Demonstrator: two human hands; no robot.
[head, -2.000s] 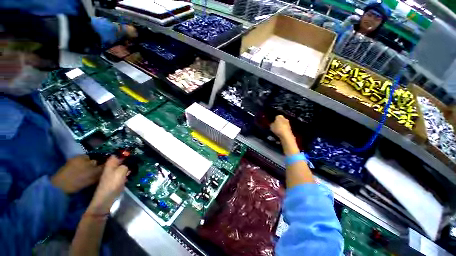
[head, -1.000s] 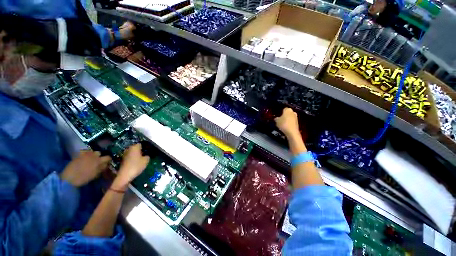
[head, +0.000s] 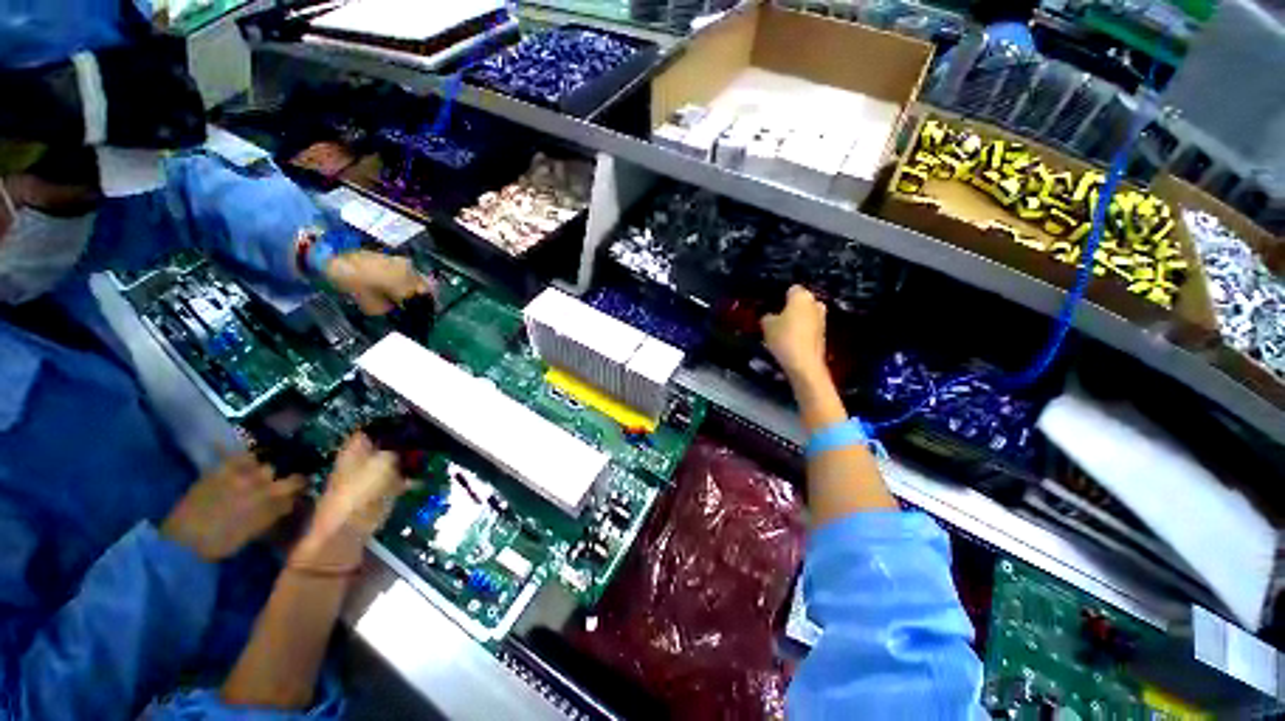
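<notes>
My left hand [head: 345, 500], with a thin red string on the wrist, is over the left front part of a green circuit board [head: 550, 556]. Its fingers are bent together, with a small dark and red part at the tips, blurred. My right hand [head: 799, 333], with a light blue wrist strap [head: 839, 435], is at a lower-shelf bin holding dark red parts [head: 740, 318]. Its fingers are bunched and their tips face away, so what they hold is hidden. The board carries a long silver heatsink [head: 479, 423] and a finned heatsink [head: 603, 359].
A dark red plastic bag [head: 705, 563] lies right of the board. A person at the left has one hand [head: 233, 500] beside my left hand and another [head: 374, 279] over the boards. A blue cord [head: 1057, 331] hangs before the shelf. White sheets [head: 1163, 500] lean at the right.
The neighbour's far hand has moved from the bins to over the boards. My left hand has shifted slightly over the board. My right hand stays at the bin, its fingers now pointing more upward.
</notes>
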